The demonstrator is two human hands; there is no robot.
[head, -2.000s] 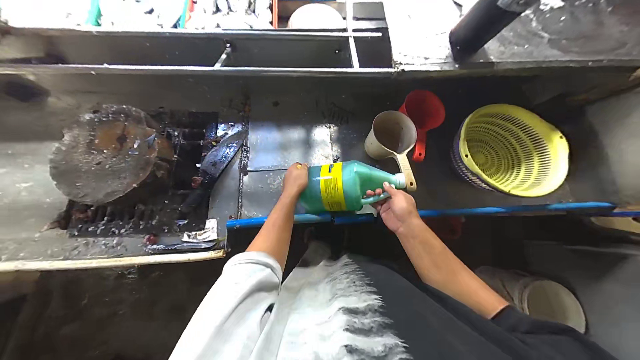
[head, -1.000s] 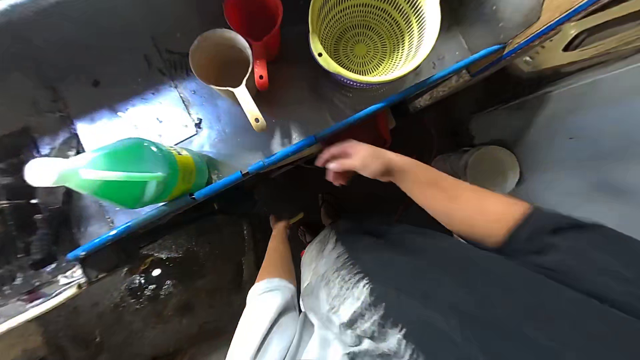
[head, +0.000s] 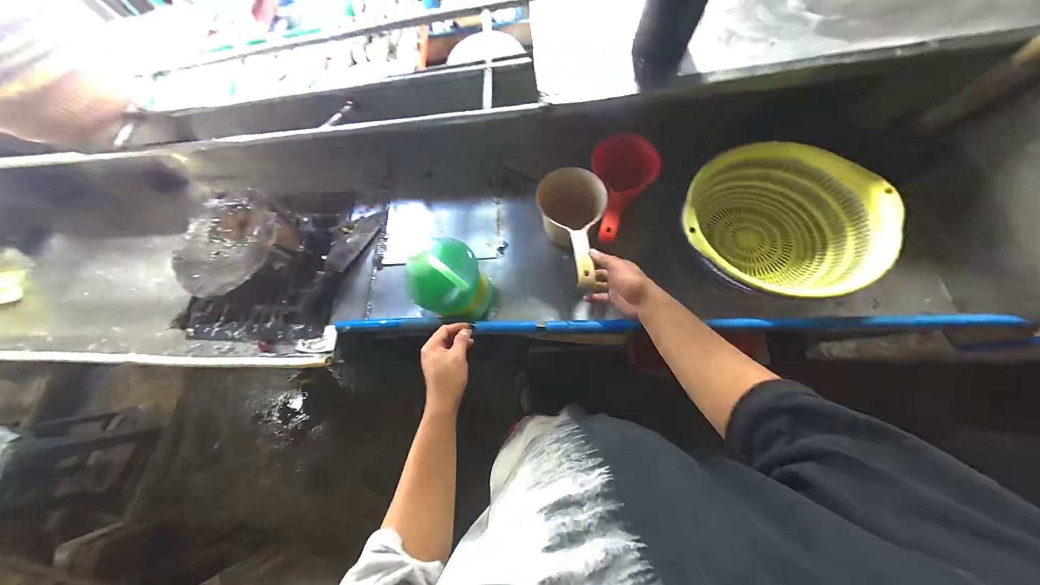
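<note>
My right hand [head: 621, 284] is at the handle of a beige plastic dipper [head: 583, 258], fingers spread beside it; whether they grip it cannot be told. A red plastic dipper [head: 626, 165] lies just behind, to the right. My left hand [head: 446, 348] is at the blue front edge [head: 561, 326] of the metal counter, thumb and forefinger together; whether something small is between them cannot be told. Just beyond that hand stands a green plastic jug [head: 445, 276] with a yellow label, blurred.
A yellow plastic colander [head: 792, 219] sits at the right on the counter. To the left are a round wet block [head: 227, 244], a dark grate [head: 244, 313] and a cleaver-like blade [head: 355, 242]. A dark pipe [head: 666, 41] rises at the back.
Both hands held the green jug two seconds back; it now stands upright on the counter, released. My right hand has moved to the beige dipper's handle, and my left hand has come up to the counter edge.
</note>
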